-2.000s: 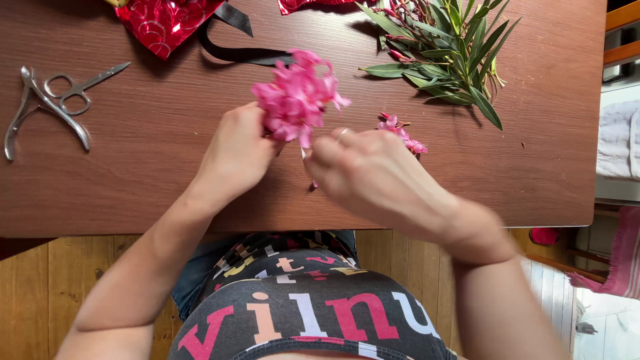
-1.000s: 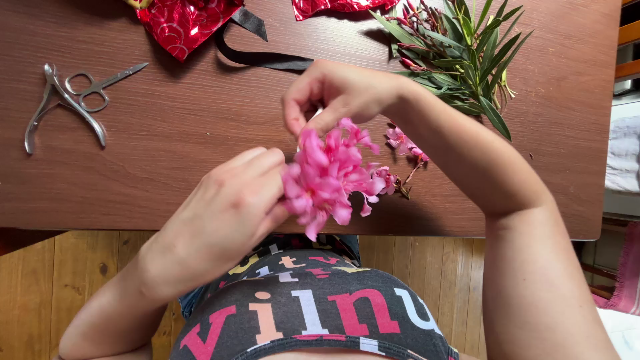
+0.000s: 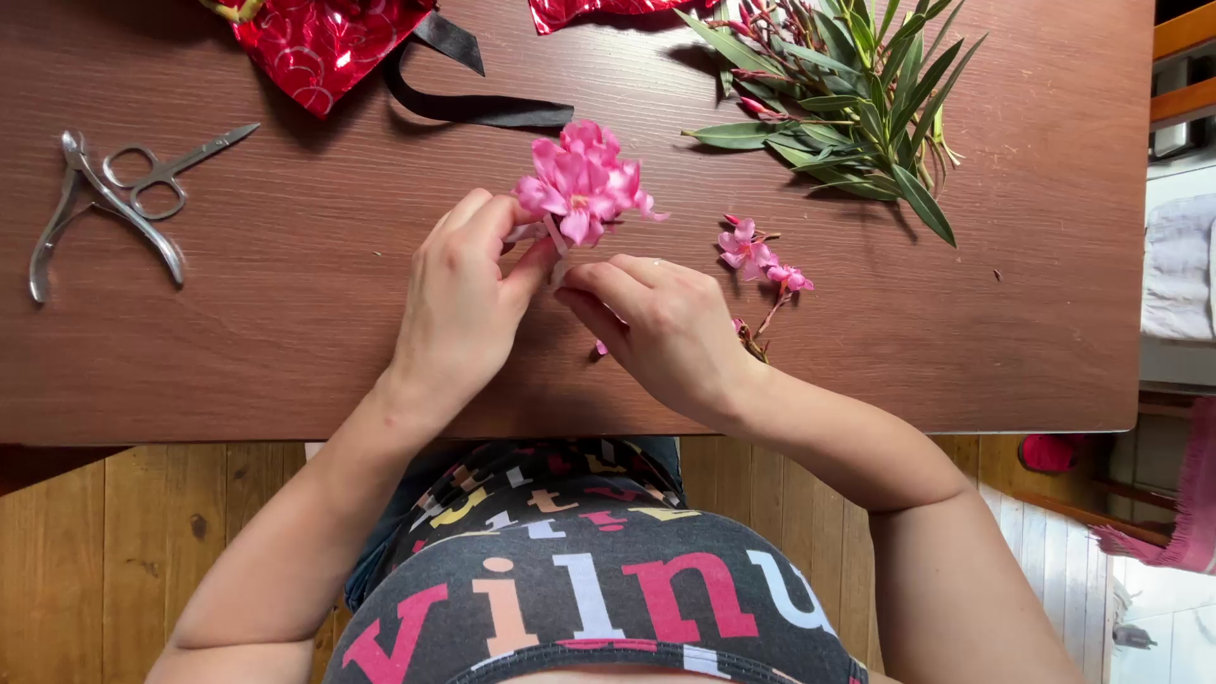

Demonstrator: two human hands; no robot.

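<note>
My left hand grips the stems of a bunch of pink oleander flowers just below the blossoms, above the wooden table. A narrow whitish strip runs down from the bunch between my hands, and the fingertips of my right hand pinch its lower part. The stems are mostly hidden by my fingers. Right of the bunch, a loose sprig with pink flowers lies on the table, its lower end close to my right wrist.
Cuticle nippers and small metal scissors lie at the left. A red shiny package and a black ribbon are at the back. Leafy oleander cuttings lie at the back right. The table's front edge runs near my forearms.
The flower bunch has moved from low between my hands to above them, blossoms pointing away from me. My right hand has come down from beyond the bunch to its near side.
</note>
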